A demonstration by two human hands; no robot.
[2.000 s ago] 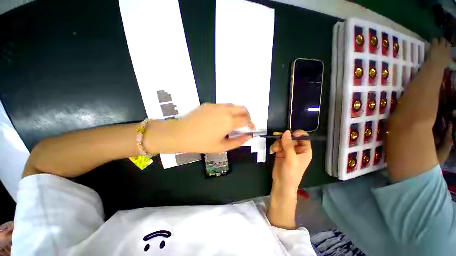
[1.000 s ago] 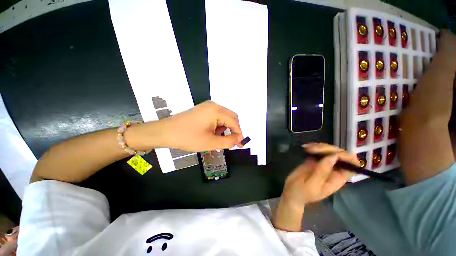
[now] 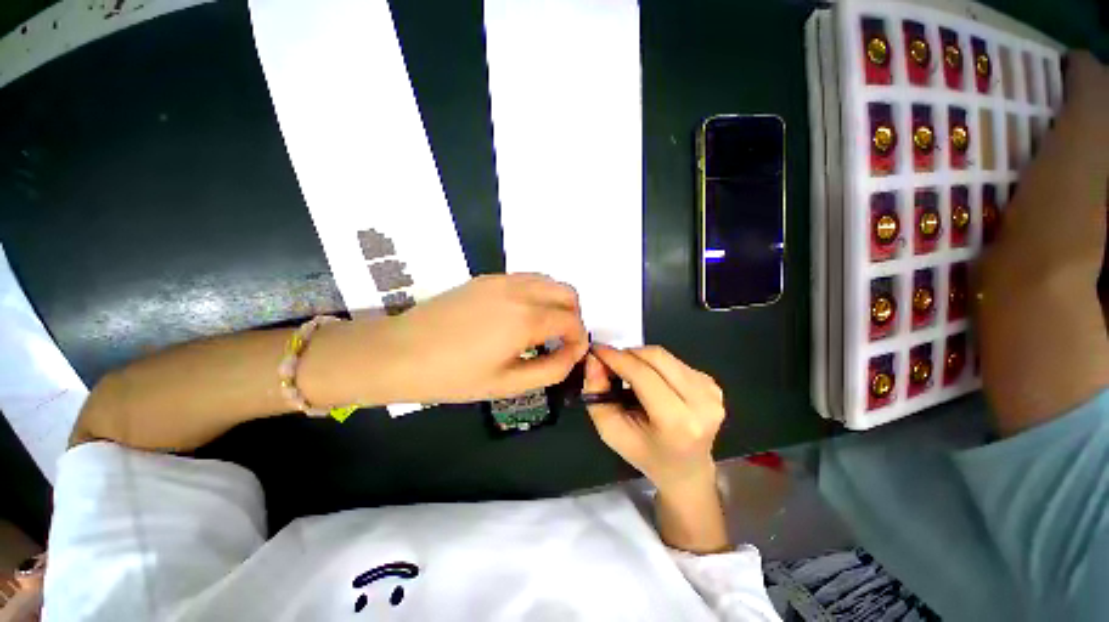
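Note:
My left hand [image 3: 493, 340] reaches in from the left, thumb and fingers pinched. A small dark bit of a black adhesive piece [image 3: 589, 341] shows where its fingertips meet those of my right hand [image 3: 663, 413]. My right hand is closed around black tweezers [image 3: 604, 396], mostly hidden by its fingers. The open phone unit [image 3: 523, 412] lies under my left hand, only its lower end with green board showing. Grey adhesive pads [image 3: 386, 270] lie on the left white sheet [image 3: 353, 134]. The right white sheet [image 3: 566, 146] lies beyond my hands; its near end is hidden.
A whole smartphone [image 3: 742, 213] lies right of the sheets. Stacked white foam trays [image 3: 839, 243] with red, gold-centred pieces stand farther right, with a neighbouring person's arm [image 3: 1052, 267] over them. A yellow label [image 3: 345, 413] is partly under my left wrist. Another white strip [image 3: 37, 352] lies far left.
My right hand has come back left from near the tray and now meets my left fingertips. My left hand has moved slightly down, covering more of the phone unit and yellow label.

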